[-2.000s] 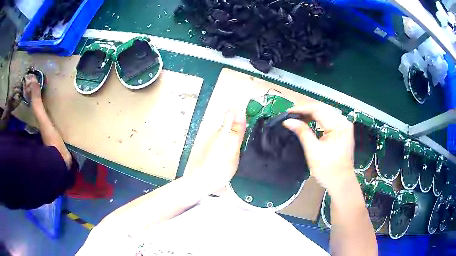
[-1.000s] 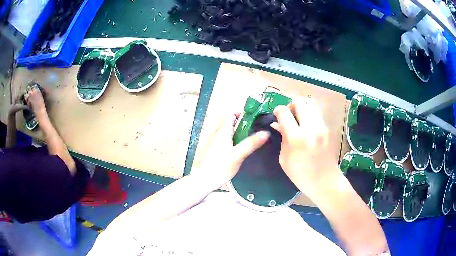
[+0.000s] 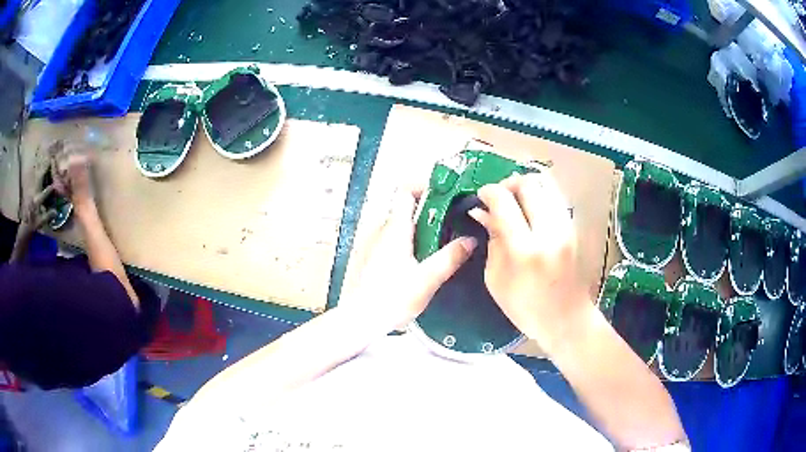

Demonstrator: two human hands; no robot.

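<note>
A green, white-rimmed unit (image 3: 468, 328) lies on the tan cardboard mat (image 3: 406, 141) in front of me, its squared green end away from me and its rounded end near me. My left hand (image 3: 398, 256) holds the unit's left side, with the thumb over the dark recess. My right hand (image 3: 530, 247) is over the upper right of the unit, its fingertips in the recess. The fingers hide whatever black part lies under them; I cannot tell its shape.
Several similar units (image 3: 647, 221) stand in rows at the right. Two more (image 3: 243, 115) lie on the left mat. A heap of black parts (image 3: 460, 44) is behind the rail. A blue bin (image 3: 110, 88) is at the far left. Another person's arm (image 3: 97, 229) works at the left.
The dark part that my right fingers held above the recess is no longer visible in them. My right hand has come down onto the recess, and my left thumb has moved over it.
</note>
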